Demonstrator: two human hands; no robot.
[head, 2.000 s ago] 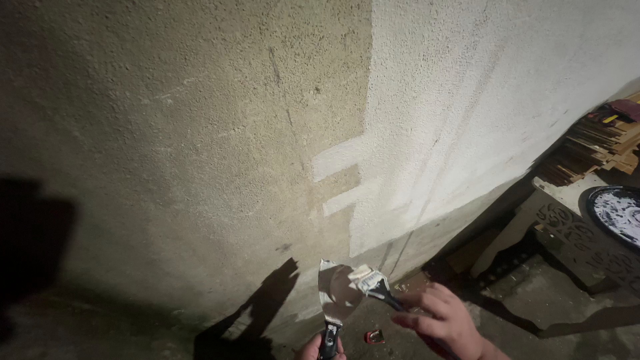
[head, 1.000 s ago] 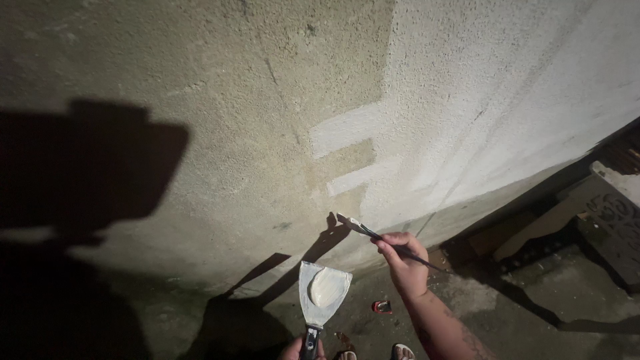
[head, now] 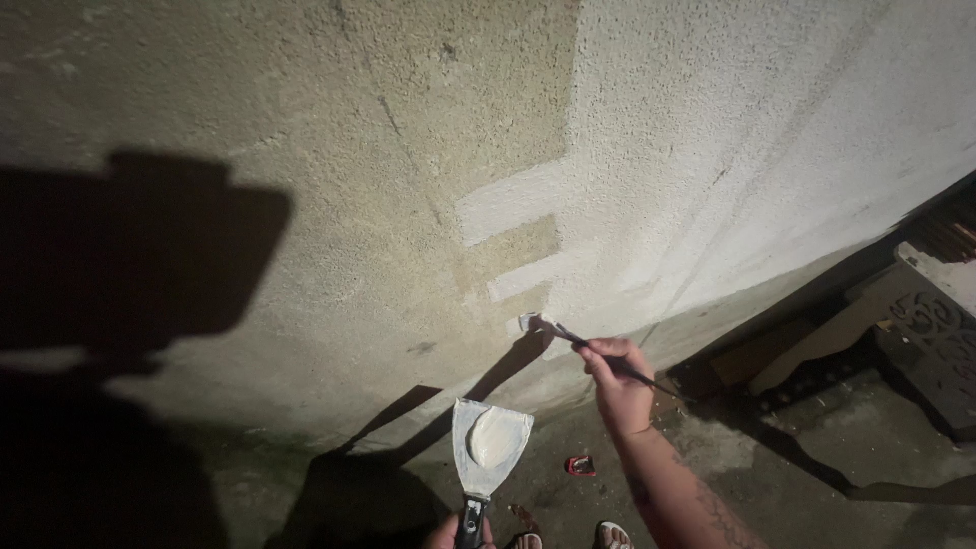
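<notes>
My right hand [head: 619,381] grips a thin black-handled paintbrush [head: 563,329]. Its white-coated bristles meet the rough wall [head: 320,252] just below the lower of two white painted bars [head: 526,276]. A small white mark shows beside the bristle tip. At the bottom edge, my left hand [head: 457,534] is closed around the black handle of a putty knife [head: 470,488], mostly out of frame. The putty knife's wide blade faces up and bears a thick lump of white paint or filler [head: 492,438]. White coating covers the right part of the wall.
At the right stands a carved table or bench [head: 926,328] with scrollwork, wooden pieces [head: 949,236] lying behind it. A small red object [head: 580,466] lies on the concrete floor [head: 770,457] near my sandalled feet [head: 612,536]. Dark shadows cover the lower left.
Two seconds ago the brush was over the putty knife's blade; it then moved up to the wall. Since one second ago, the brush tip has come to the patch under the lower white bar.
</notes>
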